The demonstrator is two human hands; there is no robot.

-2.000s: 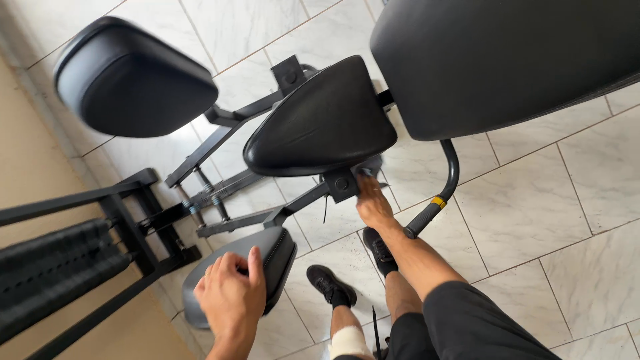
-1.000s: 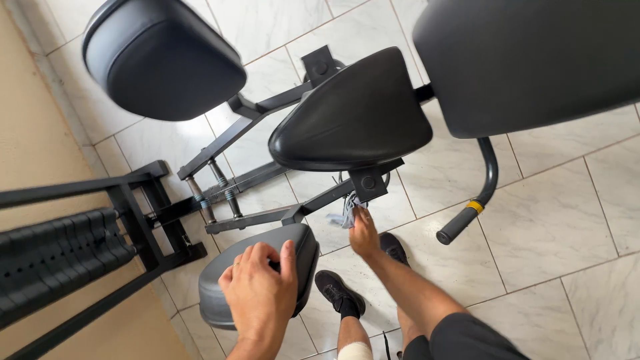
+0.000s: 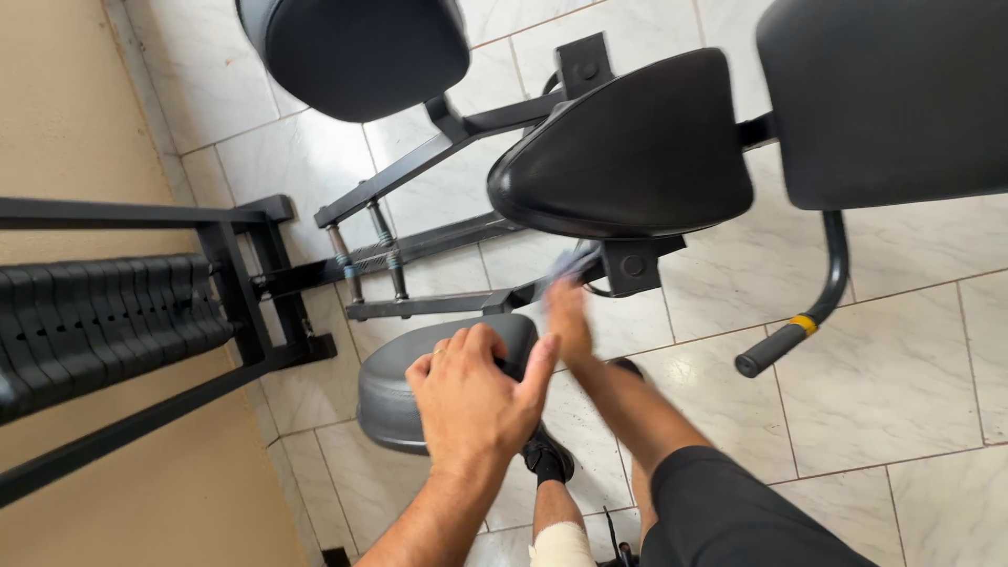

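Note:
My left hand (image 3: 479,394) lies over the near black leg pad (image 3: 394,386) of a gym machine, palm down, fingers bent and thumb apart. Blurred by motion, my right hand (image 3: 568,319) holds a light grey-blue cloth (image 3: 573,264) against or close to the machine's lower metal arm (image 3: 524,295), just left of a square pivot bracket (image 3: 631,266). Above that bracket is the pointed black seat (image 3: 630,150). How the right fingers wrap the cloth is hidden.
A second pad (image 3: 366,55) is at the top, a backrest (image 3: 890,102) at the right. A curved handle (image 3: 839,276) with a yellow ring juts below it. At the left stands a weight stack (image 3: 102,323) by a beige wall. My shoe (image 3: 549,455) rests on the tiled floor.
My right hand has moved with the cloth from beside the pivot bracket leftward along the lower metal arm. My left hand has stayed over the near pad. The view has shifted.

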